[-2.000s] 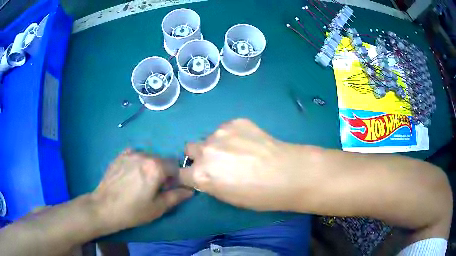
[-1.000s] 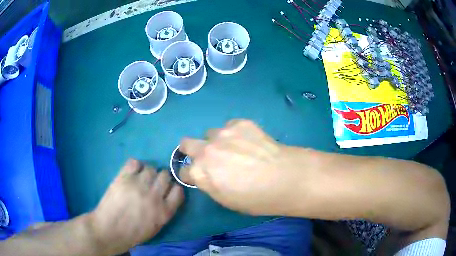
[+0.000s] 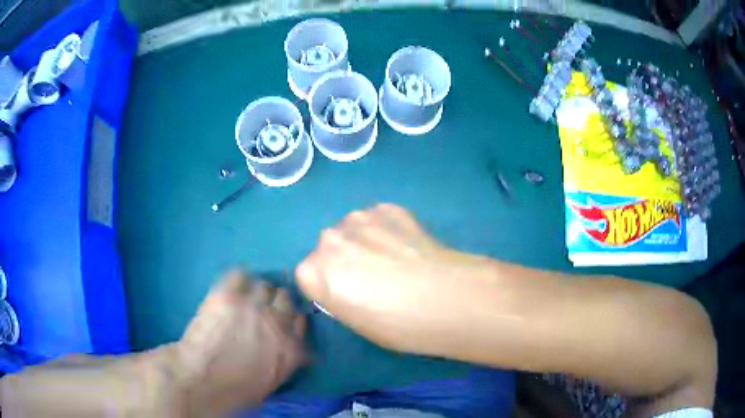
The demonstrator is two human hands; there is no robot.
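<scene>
My right hand (image 3: 368, 265) is curled, knuckles up, over a white fan housing (image 3: 323, 309) in front of me. Only a thin sliver of its rim shows below the hand; the rest is hidden. My left hand (image 3: 249, 331) is blurred, just left of my right hand, with fingers bent; what its fingers hold, if anything, cannot be told. Several white housings with spokes and round hubs stand upright, open ends up, in a group further back, such as the front left one (image 3: 282, 167). A dark lead with a white tip (image 3: 216, 207) trails from that housing.
A blue bin (image 3: 102, 269) with white parts stands at left. A yellow, white and blue printed bag (image 3: 584, 171) lies at right under a dense pile of small motors (image 3: 686, 139). A row of motors (image 3: 559, 73) lies behind it. Small dark bits (image 3: 533, 176) lie on the green bench.
The view has shifted, so the bench things appear further right. The housing's ring that showed between my hands is now almost covered by my right hand. My left hand is now blurred, closer to my right.
</scene>
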